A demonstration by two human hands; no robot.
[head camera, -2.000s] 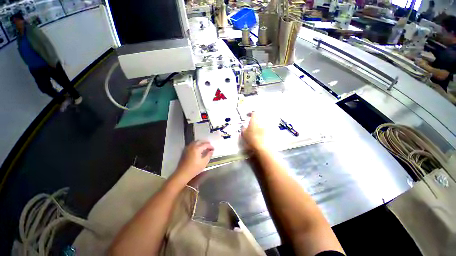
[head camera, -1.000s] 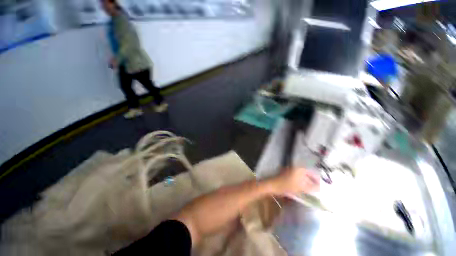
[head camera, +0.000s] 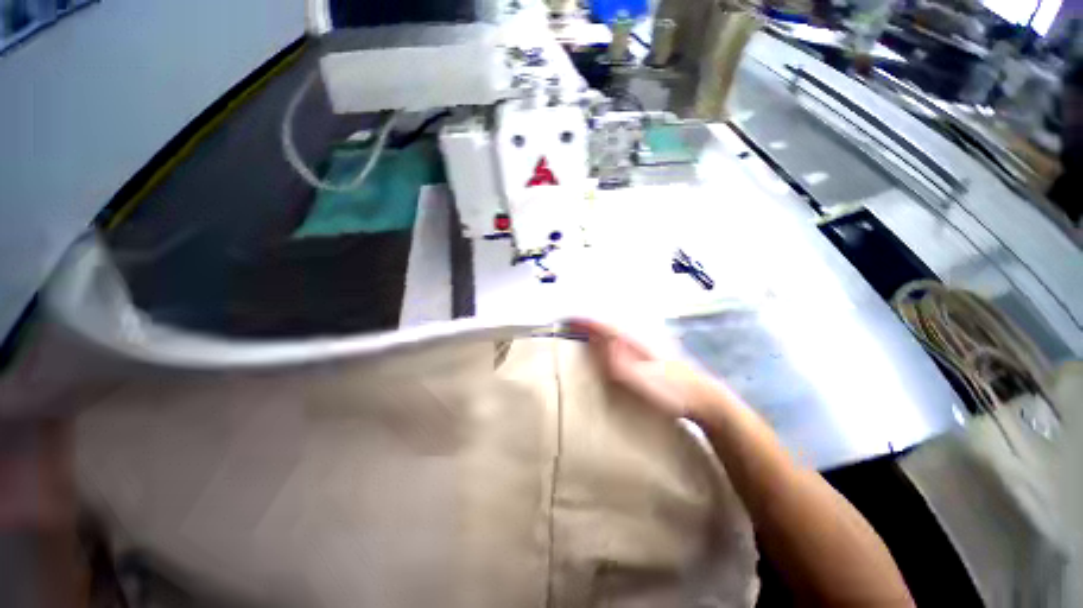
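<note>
A large beige fabric bag body (head camera: 356,463) is held up in front of me, its upper edge spread across the view and a vertical seam right of its middle. My right hand (head camera: 641,371) grips its upper edge near the seam, fingertips at the rim. My left hand (head camera: 26,481) is a blurred patch at the far left beside the bag, cut off by the picture's edge; its grip cannot be made out. The white sewing machine head (head camera: 542,178) with the red logo stands beyond the bag, over the white plate (head camera: 635,267).
Dark snips (head camera: 691,270) lie on the white plate, right of the needle area. Looped cream handles (head camera: 968,339) and beige bags (head camera: 992,511) are at the right. A green sheet (head camera: 368,188) lies left of the machine. A blue container (head camera: 620,10) and brown upright material (head camera: 720,59) are behind.
The view swung left and came back to the machine. The bag has risen from my lap into a spread-out position. My right hand has moved from beside the needle to the bag's edge.
</note>
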